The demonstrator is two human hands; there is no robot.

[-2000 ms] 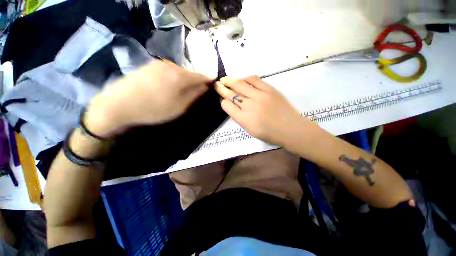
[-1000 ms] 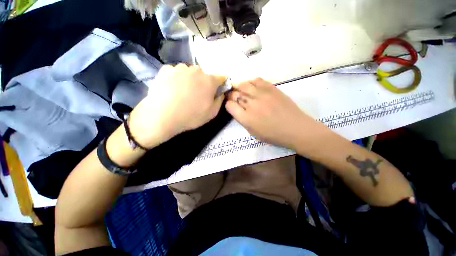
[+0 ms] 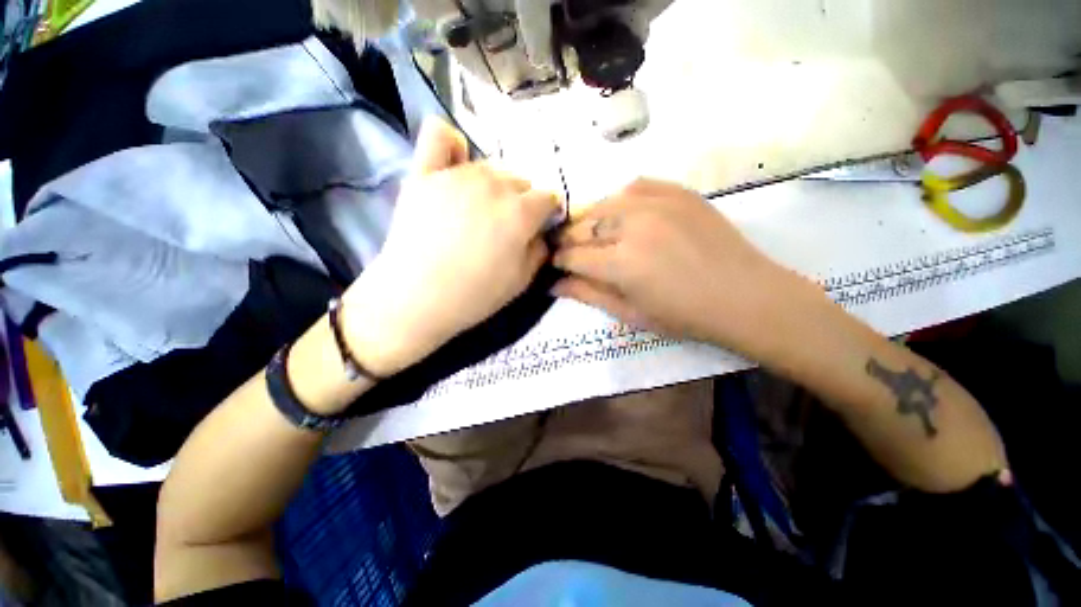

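My left hand (image 3: 456,261) and my right hand (image 3: 658,261) meet in front of the sewing machine (image 3: 516,53), fingertips close together. They pinch the edge of the black fabric piece (image 3: 178,397), which runs under my left hand and wrist. The exact fold between the fingertips is hidden. A grey fabric piece (image 3: 142,255) with dark stitched lines lies heaped on the black fabric at the left. The presser foot area (image 3: 536,85) is just beyond my fingers, and no cloth shows under it.
Scissors (image 3: 974,196) with red and yellow loops lie at the right. A printed ruler scale (image 3: 936,267) runs along the table's front edge. A yellow strip (image 3: 62,433) is at the table's left end. A blue plastic crate (image 3: 350,516) is below the table.
Both hands have shifted slightly right in view, still pinching the black fabric. The grey cloth beside my left hand lies more spread out. The machine head shows more fully than in the oldest frame.
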